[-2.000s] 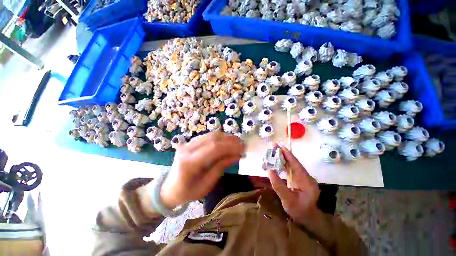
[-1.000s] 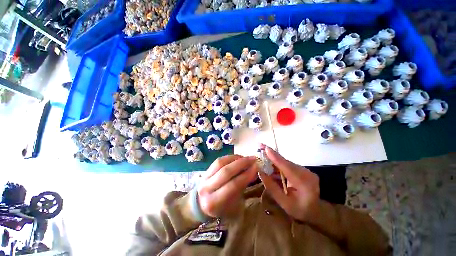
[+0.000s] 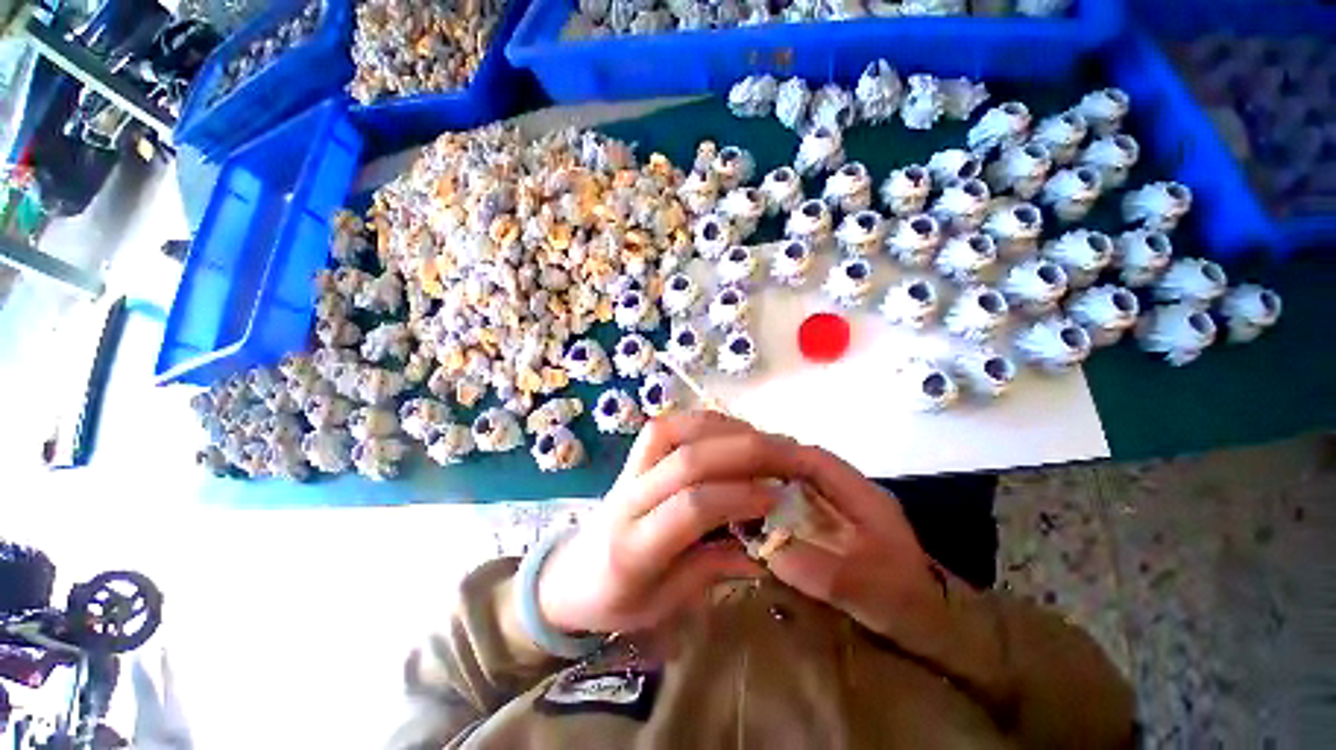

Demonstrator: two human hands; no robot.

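Observation:
My left hand (image 3: 630, 542), with a pale band at the wrist, and my right hand (image 3: 865, 557) meet in front of my chest. Their fingers close around a small grey craft piece (image 3: 769, 542) with an orange-yellow patch, partly covered by the fingers. A thin wooden stick (image 3: 692, 384) sticks out above the fingers towards the upper left; its lower part is hidden, and which fingers grip it is unclear. A red disc (image 3: 824, 337) lies on the white sheet (image 3: 1011, 432) beyond my hands.
Pale ridged pieces (image 3: 1052, 340) stand in rows at right, some on the sheet. A heap of small orange-grey parts (image 3: 498, 249) lies left of centre, darker grey pieces (image 3: 293, 410) at far left. Blue bins (image 3: 806, 56) line the back; another blue bin (image 3: 264, 249) stands at left.
My hands have closed together more and the piece has turned, showing its orange patch. The stick has tilted further left. The view has shifted slightly.

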